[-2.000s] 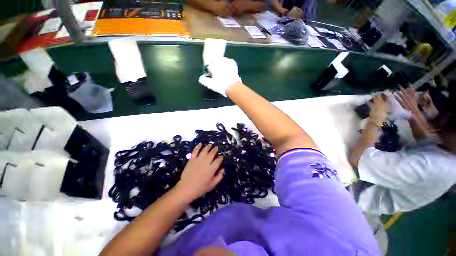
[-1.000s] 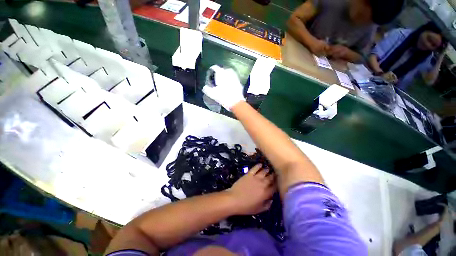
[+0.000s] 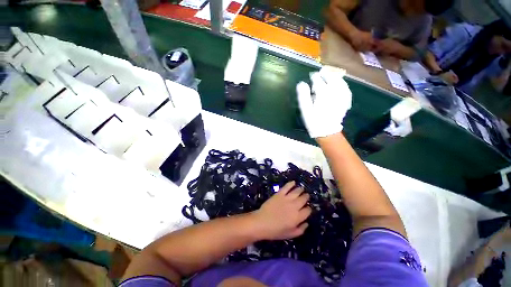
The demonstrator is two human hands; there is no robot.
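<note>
A tangled heap of short black looped cables lies on the white bench directly before me. My bare left hand rests on the heap with its fingers slightly apart; its fingertips are among the loops, and whether they hold one is unclear. My right hand, in a white knit glove, is over the green belt at an open box. The box's pale flap shows behind the fingers; the glove hides most of the box, so its grip is unclear.
Open boxes stand packed at left. The green belt carries a bagged product, an open box and another to the right. A metal post rises beside the belt. People sit opposite; another person's arm shows lower right.
My gloved right hand has moved right, from over the bagged product to a box. The items on the belt have shifted left. My left hand has stayed on the heap.
</note>
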